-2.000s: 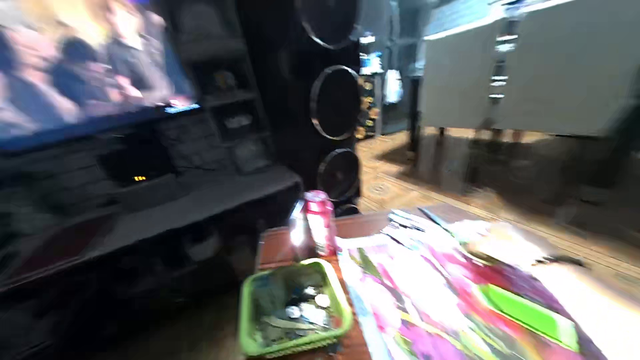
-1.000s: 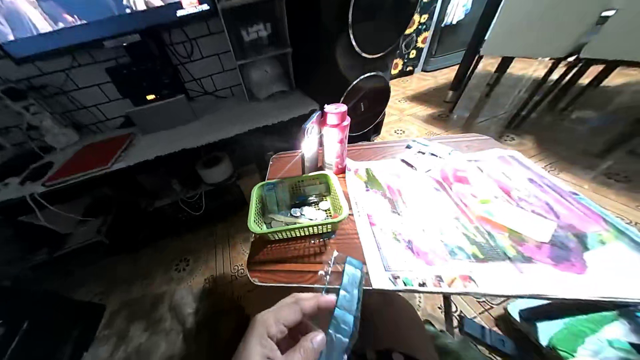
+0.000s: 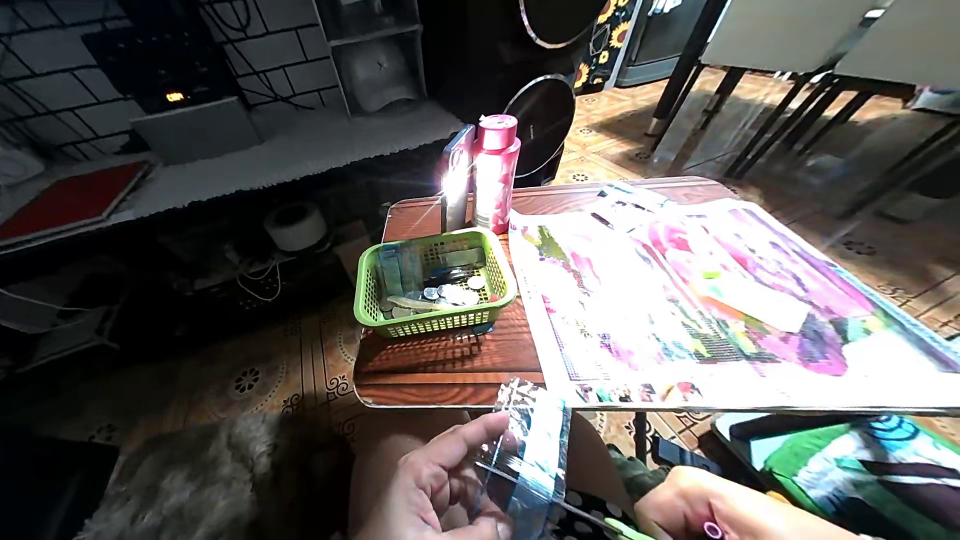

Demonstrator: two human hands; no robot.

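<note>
My left hand [image 3: 442,480] pinches a small clear plastic packet [image 3: 532,442] just below the table's front edge. To its right, low in view, my right hand [image 3: 697,499] is closed around a slim tool with a green part [image 3: 622,529] and a thin tip pointing at the packet; its kind I cannot tell. On the table, a green plastic basket [image 3: 435,324] holds packets and several small round containers. Behind it stand a pink bottle [image 3: 495,176] and an upright phone-like object with a bright light [image 3: 455,180]. A colourful printed canvas [image 3: 600,322] covers the right side.
The wooden folding table [image 3: 450,382] is in front of me. A pale paper piece [image 3: 757,300] lies on the canvas. Beyond are a shelf with a red flat item [image 3: 75,199], a black speaker [image 3: 540,127] and chairs [image 3: 787,37]. A green patterned cloth [image 3: 862,465] lies lower right.
My right hand has come into view at the lower right with the slim tool. My left hand still holds the packet. The view has swung down toward the table since the earliest frame.
</note>
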